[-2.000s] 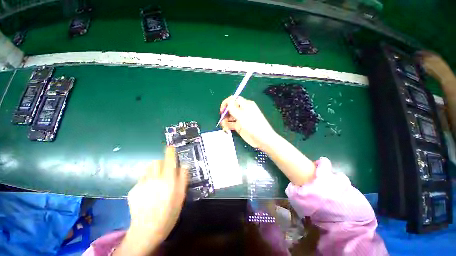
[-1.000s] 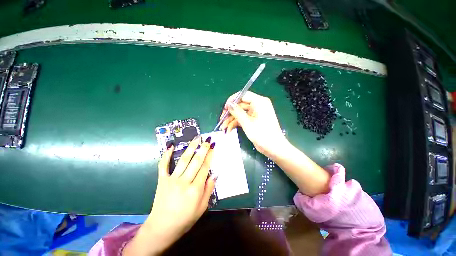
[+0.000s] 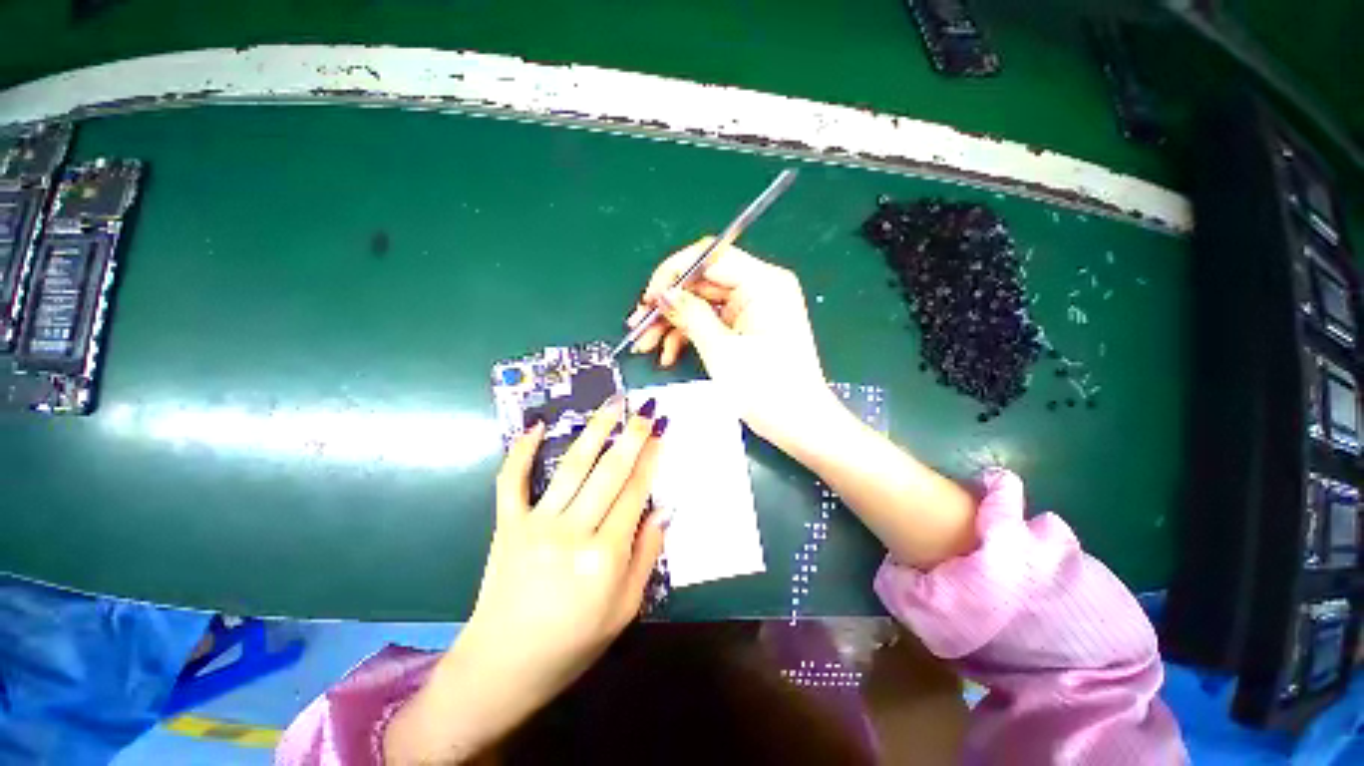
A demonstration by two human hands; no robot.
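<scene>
An open phone unit (image 3: 557,386) lies on the green bench, its circuit board end facing away from me. My left hand (image 3: 576,546) lies flat over its lower part, fingers spread, hiding most of the battery area. My right hand (image 3: 741,322) holds silver tweezers (image 3: 733,228); their tips are at the upper right corner of the phone's board. A white sheet (image 3: 709,501) lies right of the phone, partly under my left fingertips. A clear dotted sheet (image 3: 811,554) lies right of it, partly under my right forearm, and overhangs the bench edge. Whether the tips hold a part is too small to tell.
A pile of small black parts (image 3: 965,299) lies right of centre, with clear slivers (image 3: 1089,307) beside it. Two phone units (image 3: 72,292) lie at far left. A black tray (image 3: 1249,404) of phones stands at right. Another phone (image 3: 954,36) lies beyond the white strip (image 3: 598,87).
My left hand has come down onto the phone. The tweezer tips have moved from above the white sheet to the phone's upper right corner. The view has shifted.
</scene>
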